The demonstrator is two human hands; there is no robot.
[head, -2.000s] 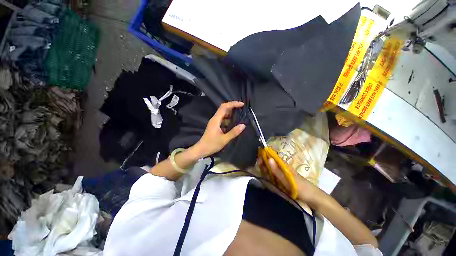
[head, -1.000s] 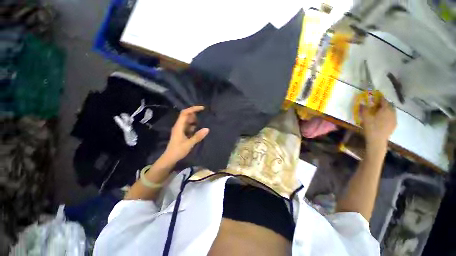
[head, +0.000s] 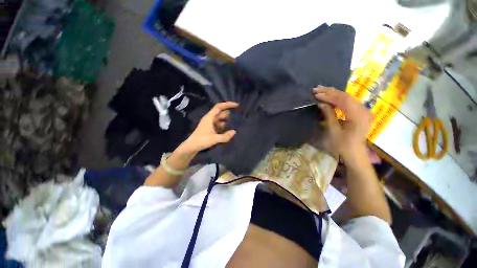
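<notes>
Dark grey cut panels (head: 301, 63) lie gathered from the white table edge down over my lap. My left hand (head: 212, 128) is at the left side of the gathered cloth, thumb and index finger apart; whether its curled fingers hold any cloth is hidden. My right hand (head: 345, 115) pinches the right part of the dark cloth, where a thin pale line runs along an edge. Yellow-handled scissors (head: 430, 137) lie on the table at the right, blades pointing away from me.
Black pieces with white ties (head: 165, 111) are at the left. A blue crate (head: 175, 44) is beside the white table (head: 214, 23). Yellow tape (head: 395, 97) crosses the table. A whitish cloth heap (head: 52, 214) is lower left. A patterned apron (head: 298, 167) covers my lap.
My right hand first carried the scissors from the cloth to the table, let them go there, then came back and took hold of the dark cloth. My left hand has kept its pose.
</notes>
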